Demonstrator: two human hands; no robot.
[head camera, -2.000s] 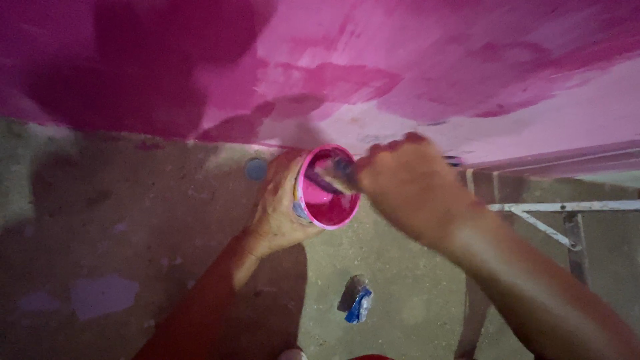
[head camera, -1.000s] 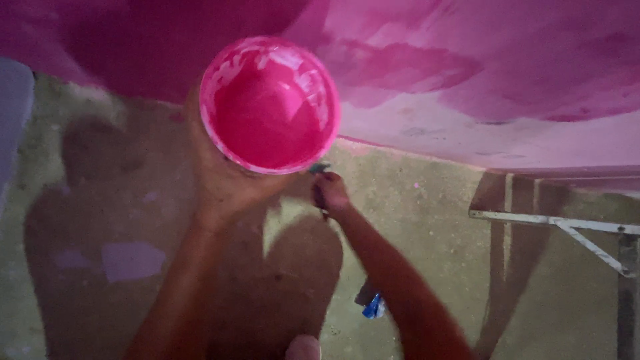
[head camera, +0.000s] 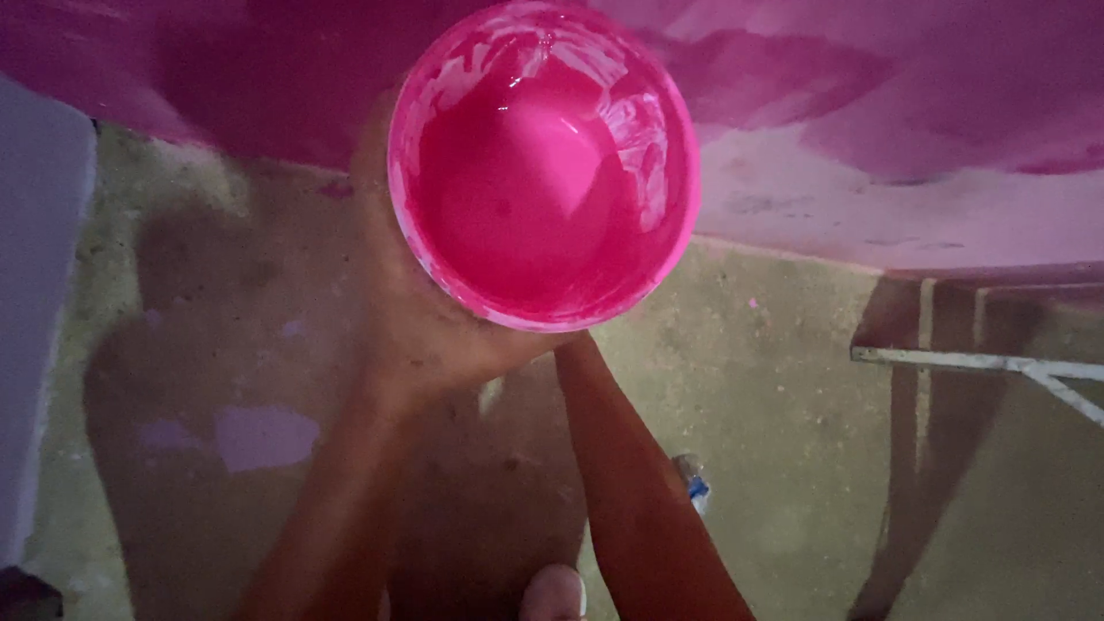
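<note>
A round plastic paint container (head camera: 545, 312) with pink paint inside is large at the top centre, its open mouth toward the camera and its inner wall streaked with paint. My left hand (head camera: 431, 336) grips it from the left and below. My right forearm (head camera: 621, 483) reaches up beneath the container, which hides my right hand and whatever it may hold. Behind the container rises a wall (head camera: 776, 78) painted in patches of dark and lighter pink.
A white metal frame (head camera: 940, 356) juts in at the right above the floor (head camera: 776, 448). A small blue and white thing (head camera: 698, 492) lies near my right forearm. At the left edge is a pale panel or wall (head camera: 43, 259). A foot (head camera: 554, 593) shows at bottom centre.
The container has come up much closer to the camera. My right hand, over its mouth with a paintbrush two seconds ago, moved down beside it and is now hidden behind it.
</note>
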